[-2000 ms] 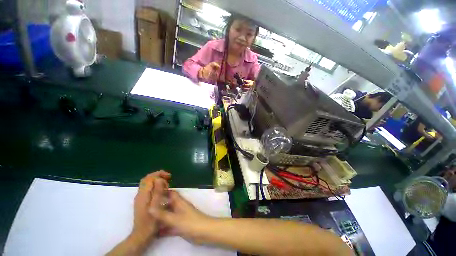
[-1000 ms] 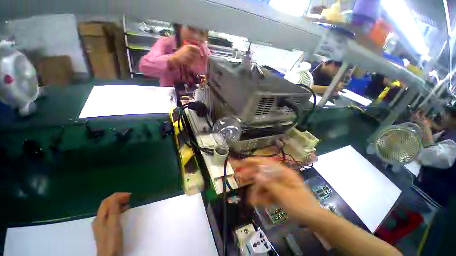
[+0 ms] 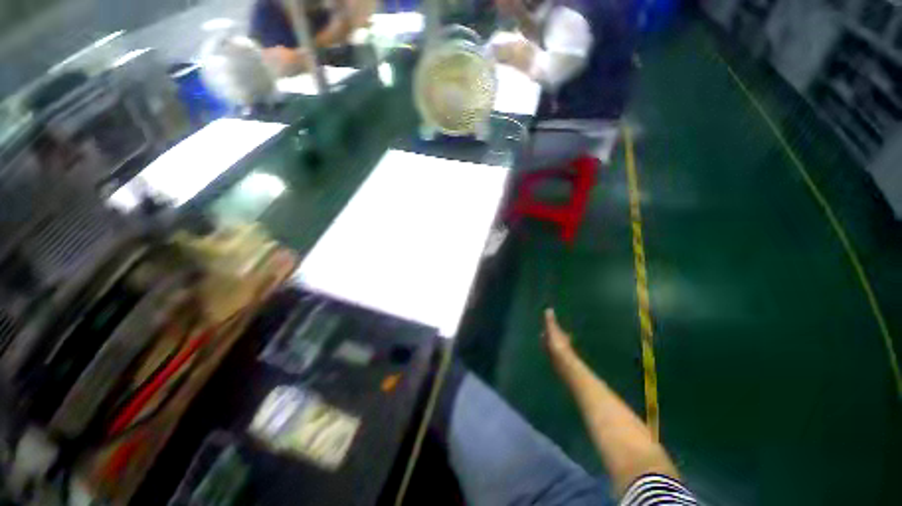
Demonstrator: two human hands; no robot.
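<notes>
The picture is blurred by head motion. My right hand hangs over the green floor to the right of my leg, small and seen edge-on; whether its fingers hold anything cannot be told. My left hand is out of the picture. The black panel lies at the lower left, with a pale rectangular piece and small boards on it. A white work sheet lies beyond the panel.
A red stool stands on the floor past the bench edge. A round fan stands behind the sheet. Two people sit further back. Red leads and grey equipment are at the left. A yellow floor line runs along the aisle.
The view has swung right and down to the aisle. My right hand has moved from over the fixture to beside the bench. My left hand has left the picture.
</notes>
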